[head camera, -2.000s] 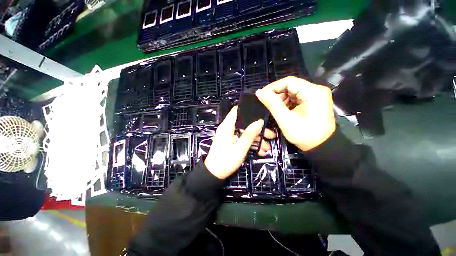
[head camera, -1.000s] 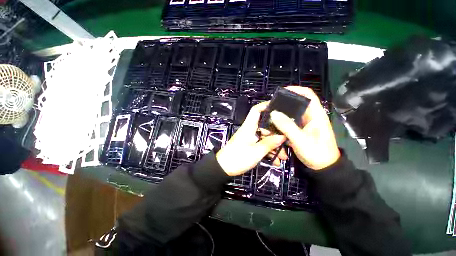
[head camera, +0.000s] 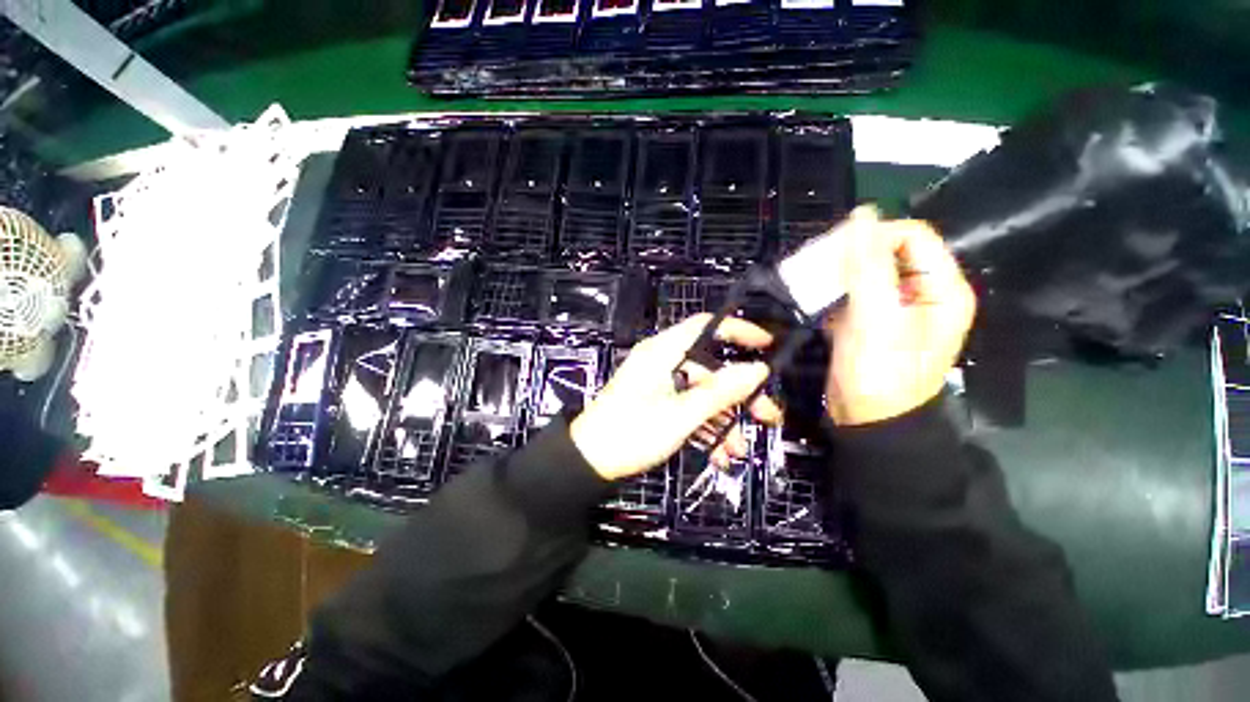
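My left hand (head camera: 672, 405) holds a small black housing (head camera: 768, 305) above the right half of the glossy black blister tray (head camera: 473, 263). My right hand (head camera: 898, 322) pinches a small pale rectangular piece (head camera: 814, 270) between thumb and fingers, at the upper right of the housing. Whether the piece still touches the housing cannot be told. Rows of black housings sit in the tray. In the near row, the leftmost housing (head camera: 304, 388) has a pale outline around its window. My hands hide part of the tray's right side.
A pile of white lattice sheets (head camera: 178, 309) lies left of the tray. Dark stacked trays (head camera: 658, 52) stand behind. A crumpled shiny black heap (head camera: 1097, 226) lies right, with white-edged sheets (head camera: 1230, 466) at the far right. A round fan (head camera: 30, 291) is at the left edge.
My right hand has moved from the housing's face to its upper right, and a pale piece now shows in its fingertips. My left hand still holds the housing. The view has shifted slightly.
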